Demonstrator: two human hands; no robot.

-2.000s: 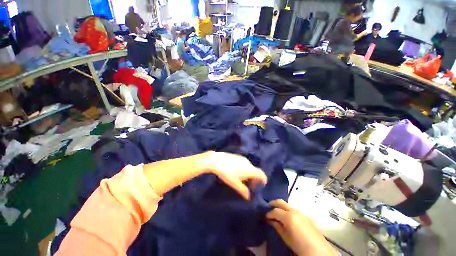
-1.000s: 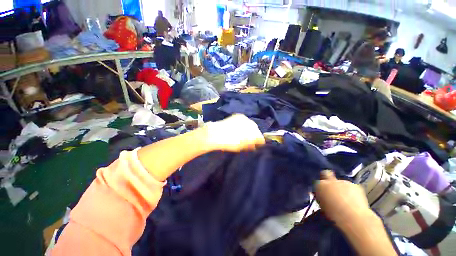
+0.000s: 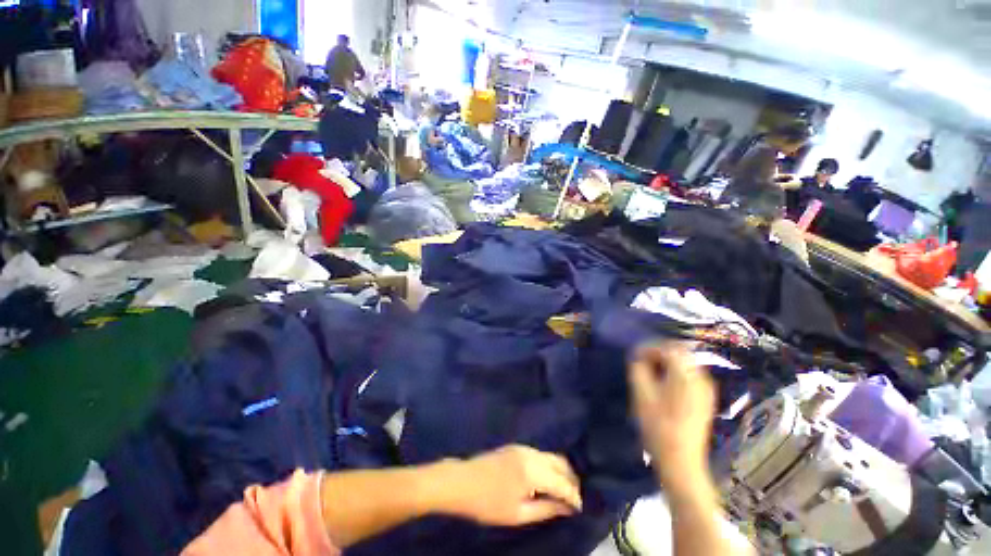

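A large heap of navy garment cloth (image 3: 478,380) lies in front of me, left of the white sewing machine (image 3: 826,467). My left hand (image 3: 516,485) is low over the navy cloth, its fingers bent down on it; whether they grip a fold cannot be told. My right hand (image 3: 668,396) is raised at the heap's right side, blurred, with navy cloth at its fingertips; its grip is unclear. Small light-blue marks (image 3: 261,407) show on the cloth at left.
A black cloth pile (image 3: 750,272) lies behind the heap, with white and patterned scraps (image 3: 695,310) before it. Purple cloth (image 3: 882,418) is behind the machine. Scraps lie on the green floor (image 3: 87,380) at left. Two people are at the back right, another figure at the back left.
My left hand has moved down toward me. My right hand has moved slightly left and up. The lifted navy cloth has dropped and spread, and light-blue marks now show at left.
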